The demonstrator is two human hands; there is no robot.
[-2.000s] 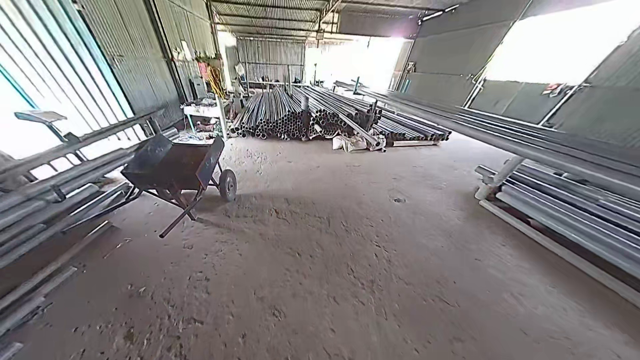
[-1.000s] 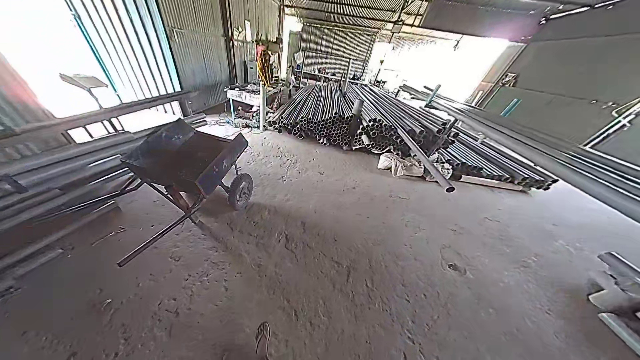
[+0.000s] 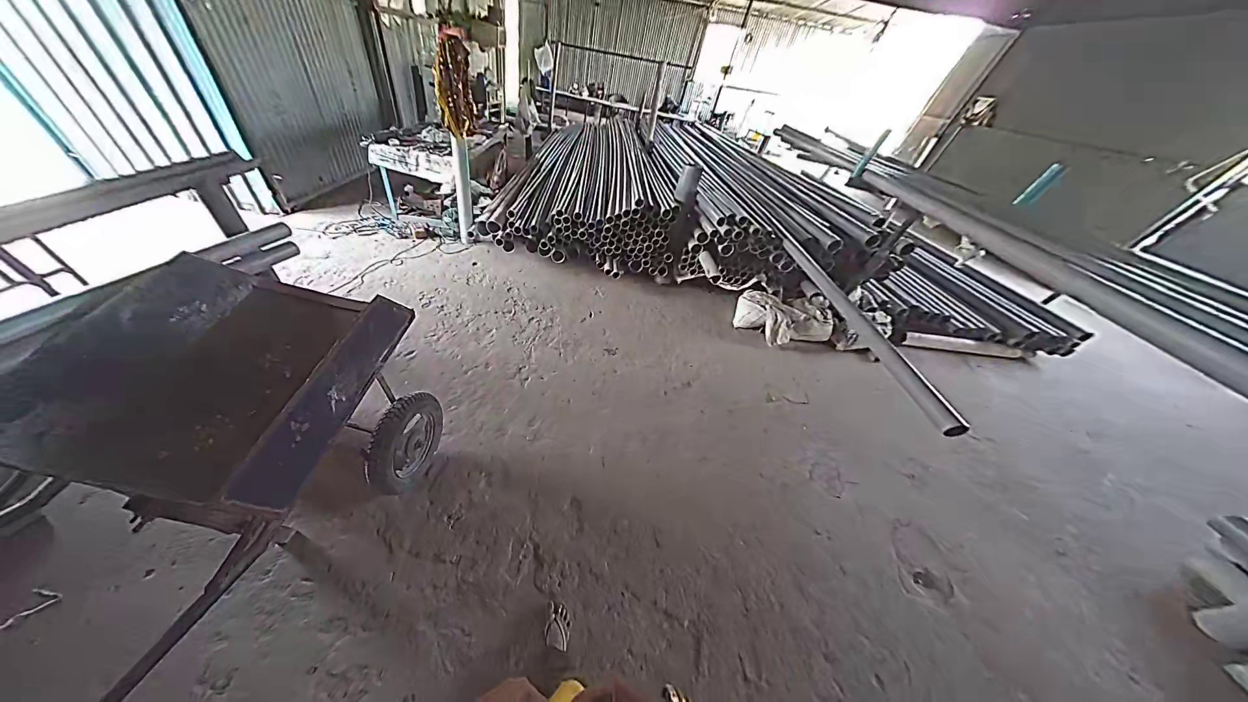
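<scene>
Neither my left hand nor my right hand shows, so what they hold cannot be seen. At the left stands a dark metal handcart with an open tray and a rubber-tyred wheel. Ahead lies a large stack of metal pipes, their open ends facing me. One long pipe sticks out from the stack over the floor. A white sack rests on the floor by the stack. My foot in a sandal is at the bottom, with some clothing at the frame's lower edge.
A cluttered workbench stands behind the cart beside a white post, with cables on the floor. Long pipes run raised along the right side. More pipe ends lie at the lower right edge.
The view has moved forward, so the handcart and the pipe stack are nearer. My sandalled foot shows in the last two frames, not in the earliest.
</scene>
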